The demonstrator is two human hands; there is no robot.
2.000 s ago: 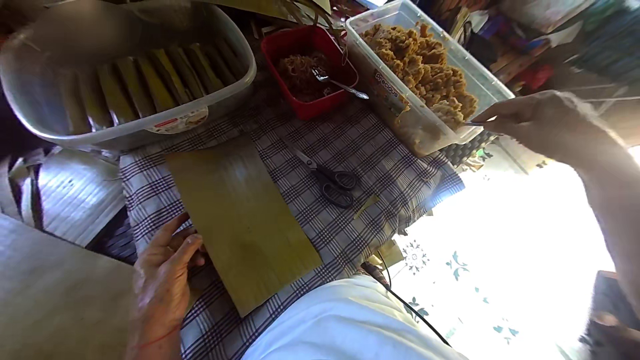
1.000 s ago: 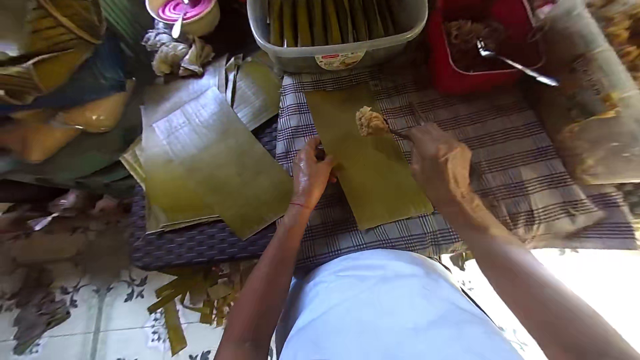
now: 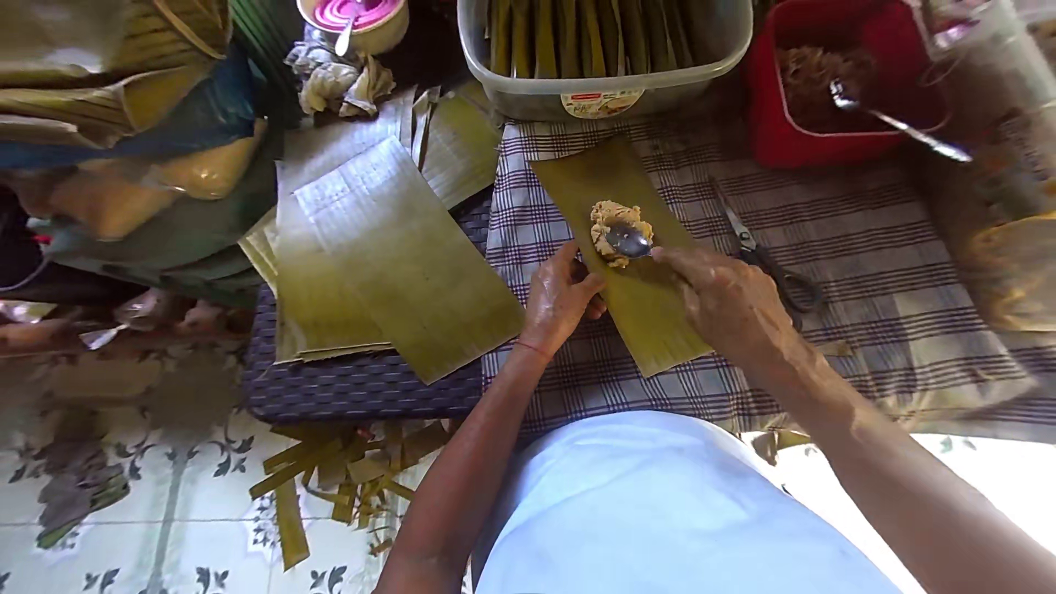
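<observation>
A rectangular piece of banana leaf (image 3: 652, 309) lies on the checked cloth, with a lump of pale brown dough-like filling (image 3: 612, 216) on its upper half. My right hand (image 3: 730, 301) holds a metal spoon (image 3: 629, 239), whose bowl presses on the filling. At the leaf's left edge, my left hand (image 3: 561, 297) pinches the rim between thumb and fingers. Black-handled scissors (image 3: 763, 256) lie just right of the leaf, partly behind my right hand. To the left, a stack of cut leaf pieces (image 3: 404, 256) rests on a dark woven surface.
A clear plastic tub (image 3: 528, 95) of wrapped leaf parcels stands at the back. Right of it is a red container (image 3: 767, 124) with shredded filling and a spoon (image 3: 907, 132). A plastic box (image 3: 1031, 157) stands at far right. Leaf scraps (image 3: 289, 511) lie on the tiled floor.
My right hand has moved from the box of filling at the right to the leaf. The spoon's lump of filling now sits on the leaf. The view has swung left.
</observation>
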